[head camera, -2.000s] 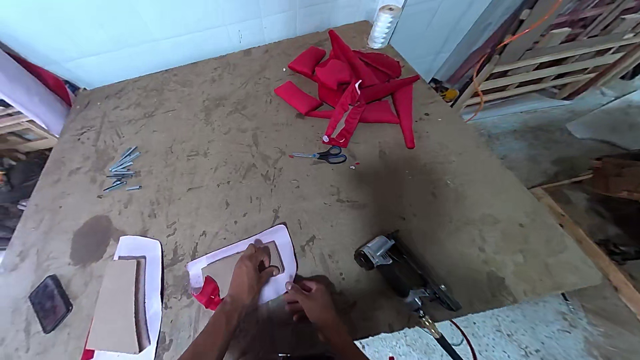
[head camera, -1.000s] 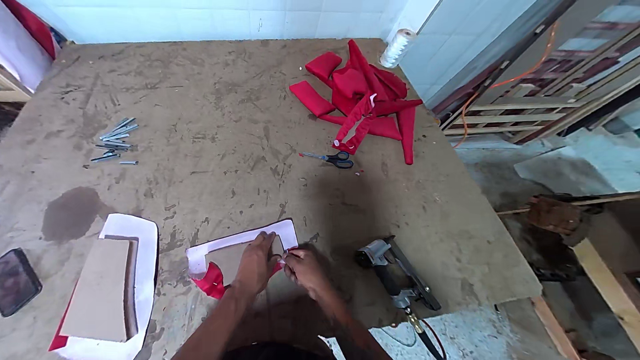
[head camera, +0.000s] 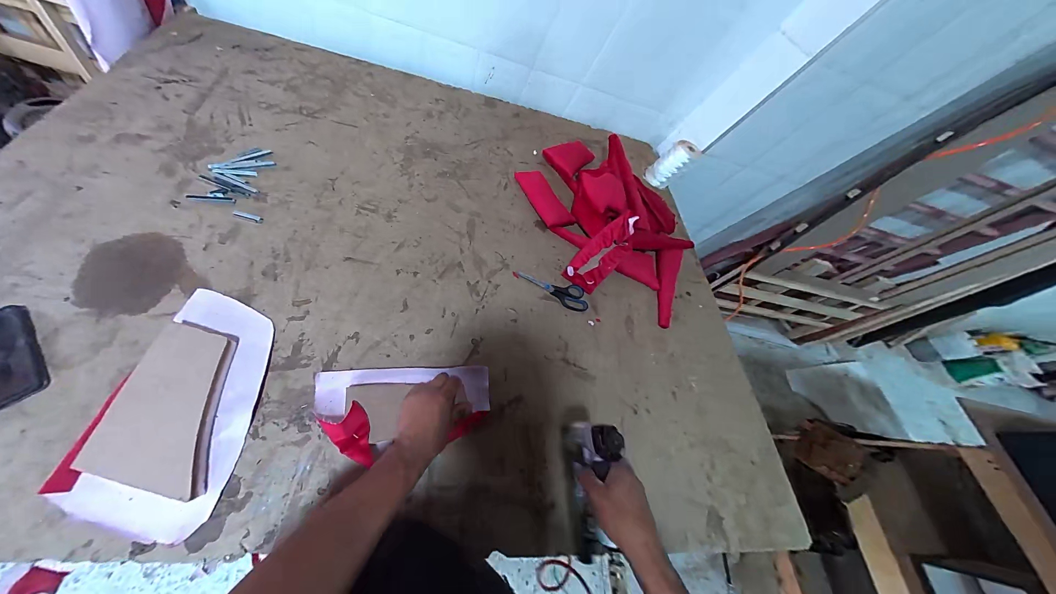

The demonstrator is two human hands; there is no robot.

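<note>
My left hand (head camera: 431,412) presses on a small cardboard panel (head camera: 375,406) that lies on white-backed red fabric (head camera: 355,377); a red flap of it stands folded up at the left. To the right, my right hand (head camera: 615,499) is closed around the handle of a pneumatic staple gun (head camera: 596,445) near the table's front edge. Farther left lies a larger stack of cardboard pieces (head camera: 153,412) on white-backed fabric (head camera: 247,363). Black-handled scissors (head camera: 569,297) rest beyond both hands.
On the worktable (head camera: 371,206) are a pile of red fabric-covered pieces (head camera: 606,206), a spool of white thread (head camera: 672,163), several strips of metal staples (head camera: 235,175) and a dark phone (head camera: 21,355). A tiled wall (head camera: 511,49) bounds the back. Timber pieces (head camera: 879,536) lie beyond the right edge.
My right hand has left the small panel and moved right to the staple gun, taking hold of it. My left hand stays on the panel. The view has turned.
</note>
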